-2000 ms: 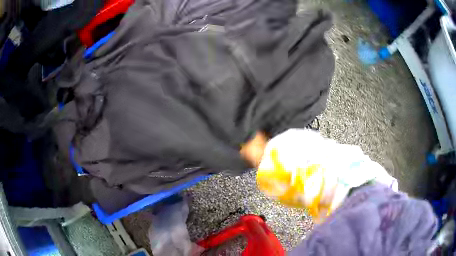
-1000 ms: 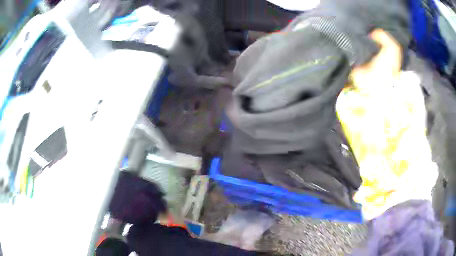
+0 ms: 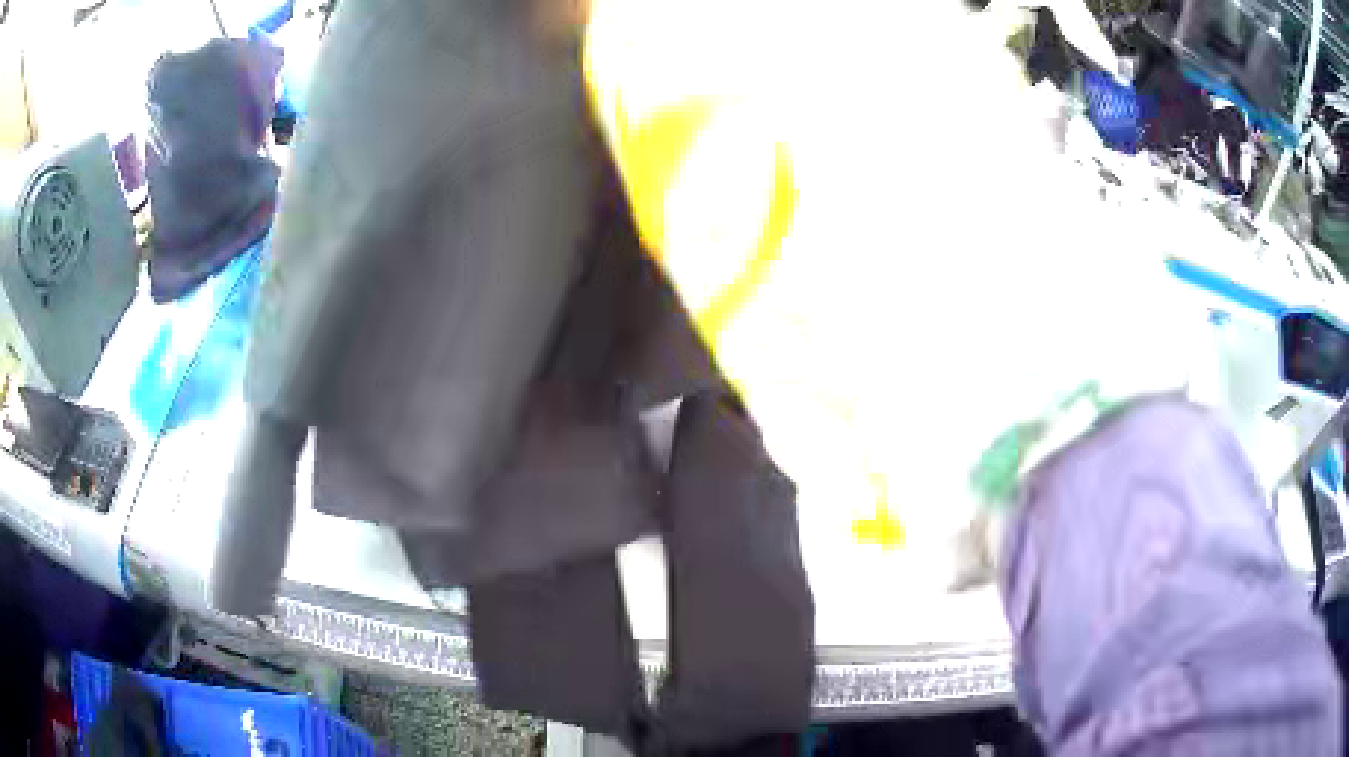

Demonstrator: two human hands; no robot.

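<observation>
A large dark charcoal garment (image 3: 444, 266) hangs down from the top edge over the white table (image 3: 903, 629). Its lower parts hang as separate strips or sleeves, reaching past the table's front edge; it is blurred. My right arm, in a purple sleeve and an overexposed white-and-yellow sleeve cover, reaches from the lower right to the top beside the garment. My right hand is beyond the top edge, so its grip is hidden. My left hand is not in view.
Ruler marks (image 3: 370, 629) run along the table's front edge. A blue crate (image 3: 207, 717) is below at lower left. A pale housing with a round vent (image 3: 56, 215) and dark fabric (image 3: 215, 163) stand at left. White machine parts with a blue stripe (image 3: 1228, 289) are at right.
The view has turned from the crate and floor to the table. The garment, earlier over the crate with my right hand at it, now hangs above the table.
</observation>
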